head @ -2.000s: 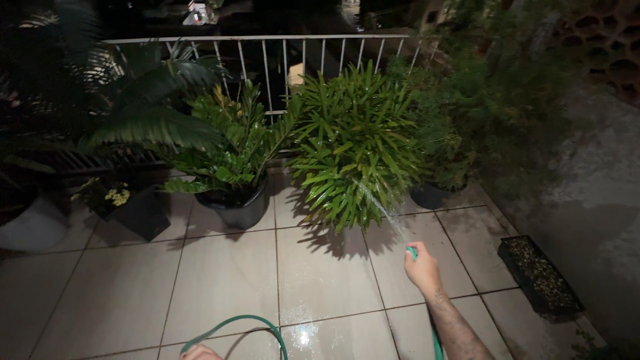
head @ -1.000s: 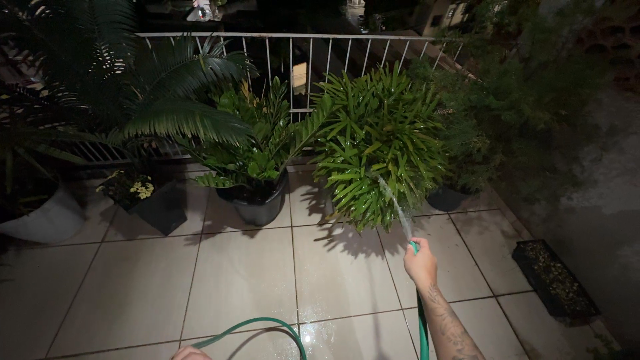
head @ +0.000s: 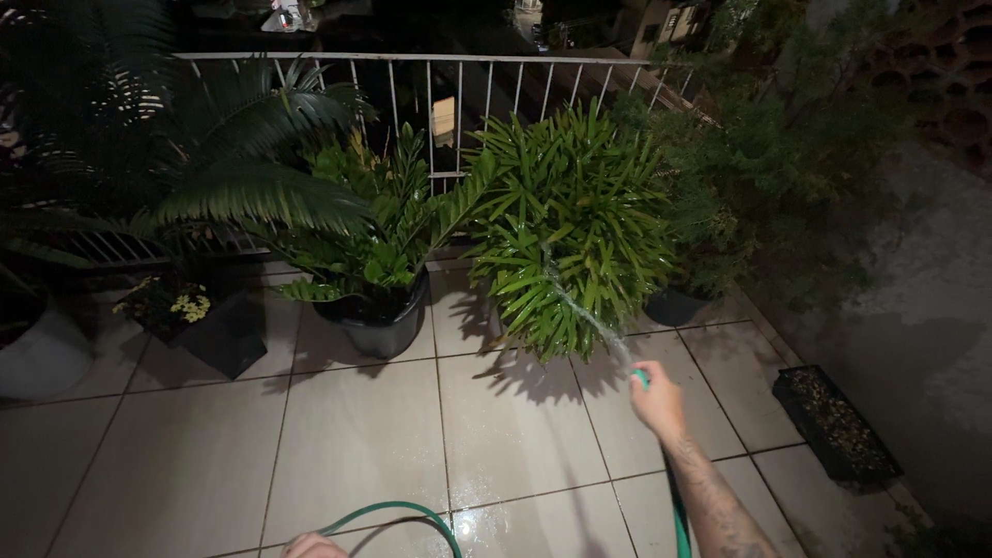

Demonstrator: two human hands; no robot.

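My right hand (head: 659,397) grips the end of a green garden hose (head: 679,511), and a stream of water (head: 587,314) runs from it up and left into a bushy potted plant with long narrow leaves (head: 573,225). The hose hangs down beside my right forearm. At the bottom edge, my left hand (head: 314,545) is closed around another stretch of green hose (head: 395,505), which arcs to the right and leaves the view. Only the back of that hand shows. The leaves look wet, and the pot under them is mostly hidden.
A black pot with a glossy-leaved plant (head: 384,329), a square dark pot with yellow flowers (head: 225,341) and a pale pot (head: 43,353) stand leftward. A feathery shrub (head: 744,186) and a planter box (head: 841,426) are at right. A metal railing (head: 403,57) bounds the wet tiled floor (head: 356,442).
The water stream stays on the narrow-leaved plant, and both hands keep their hold on the hose. The view has shifted slightly.
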